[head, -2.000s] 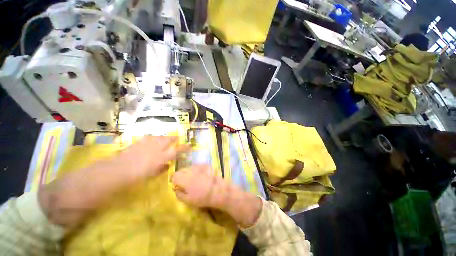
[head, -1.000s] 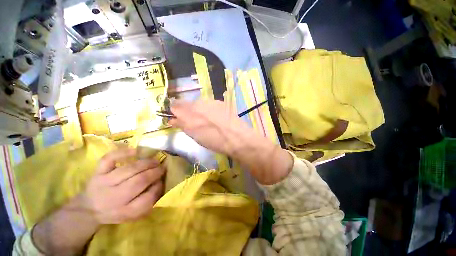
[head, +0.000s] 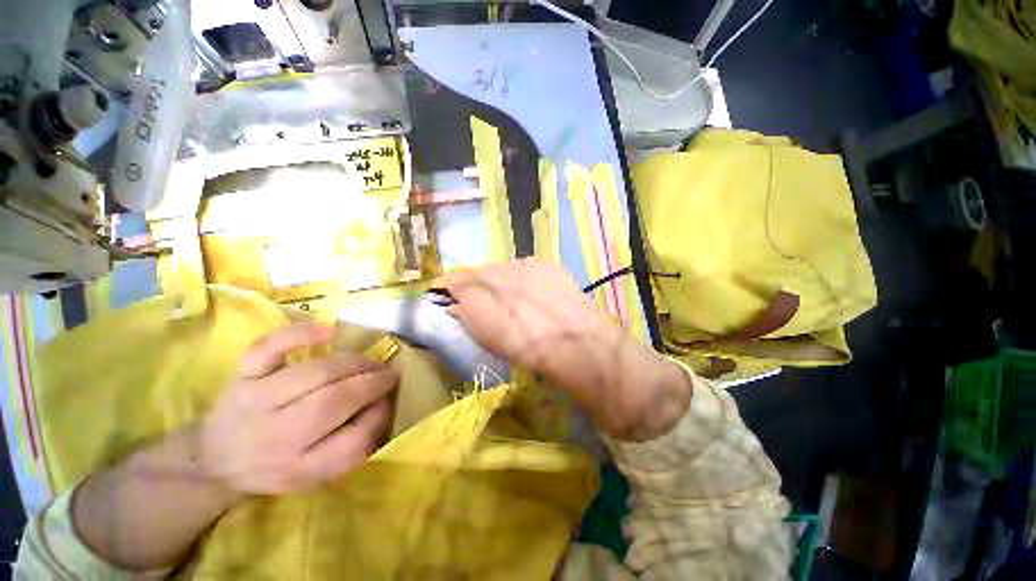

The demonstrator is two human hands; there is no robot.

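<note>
A yellow tote bag [head: 398, 516] lies bunched in front of me, with loose threads at a folded edge. My left hand [head: 301, 409] grips the bag near its edge, and a small yellow strap end shows by the fingertips. My right hand [head: 540, 323] is closed around thread snips [head: 439, 297]; only their dark tips show, and their black cord runs out to the right. The snips are just right of the clamp's lower edge. The metal clamp [head: 301, 93] is brightly lit, with yellow fabric in its opening and a handwritten label.
The white machine head [head: 46, 227] and a lettered white arm [head: 156, 136] are at upper left. The pale blue template plate [head: 557, 74] lies under the work. A folded yellow bag stack [head: 750, 227] is at right, a green basket [head: 994, 409] at far right.
The bag has come down from the clamp towards me. My right hand left the bag, took the snips from the plate, then moved slightly right and down. The view has tilted down.
</note>
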